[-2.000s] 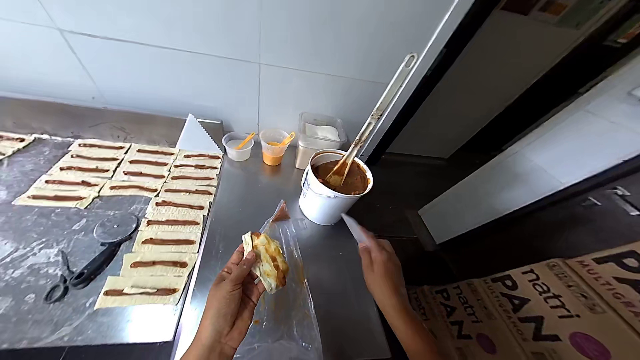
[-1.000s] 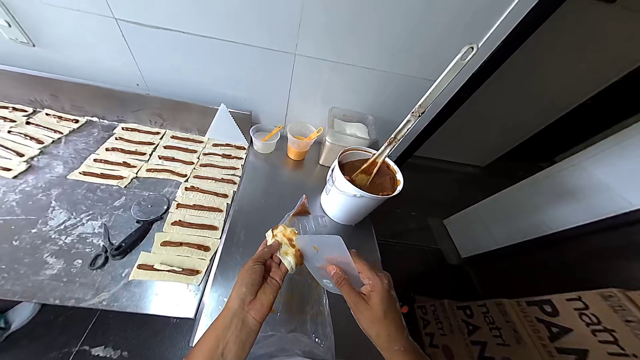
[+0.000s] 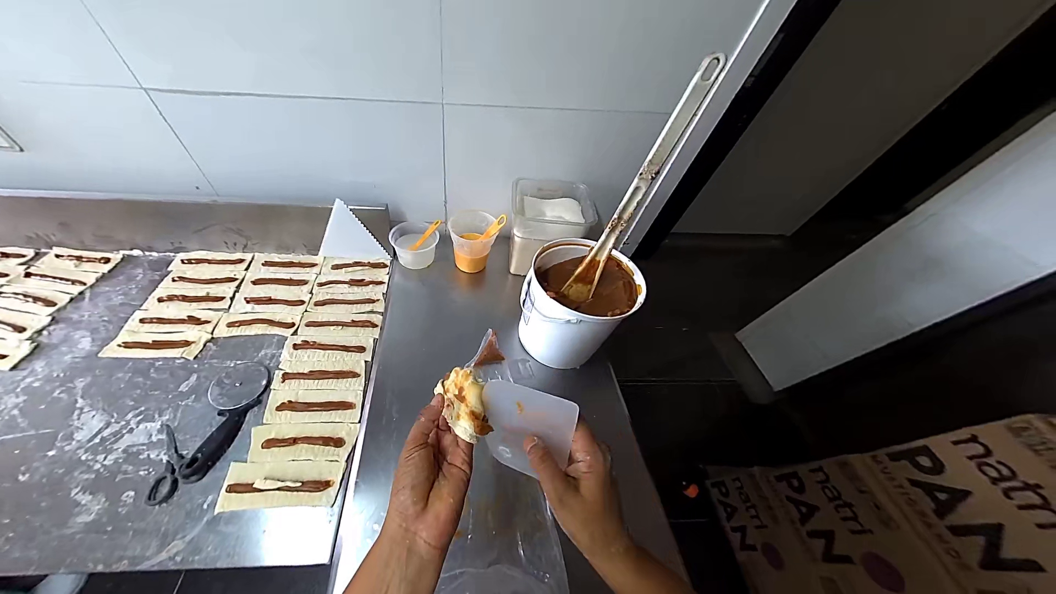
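My left hand [image 3: 431, 474] holds a piece of dough [image 3: 464, 404] smeared with cream-coloured and brown filling. My right hand [image 3: 577, 487] grips a translucent plastic scraper [image 3: 532, 421], its left edge at the filling. Beneath both hands a clear plastic piping bag [image 3: 503, 536] lies on the steel counter, brown filling [image 3: 489, 348] in its tip. Just beyond, a white bucket [image 3: 563, 337] holds brown filling and a long-handled spatula [image 3: 652, 165]. To the left, rows of dough rectangles [image 3: 304, 443] bear brown strips; the nearest also has a pale dab on its strip.
A pizza cutter [image 3: 224, 412] and scissors [image 3: 167, 474] lie on the floured work surface [image 3: 74, 462]. A toothed white scraper [image 3: 351, 231], two plastic cups [image 3: 414, 245] with orange spoons and a square tub [image 3: 551, 214] stand by the wall. Printed paper sacks [image 3: 899, 511] are at lower right.
The right hand, apart from the dough two seconds ago, has brought the scraper left against the filling. The filling on the dough piece looks more bunched up than at first.
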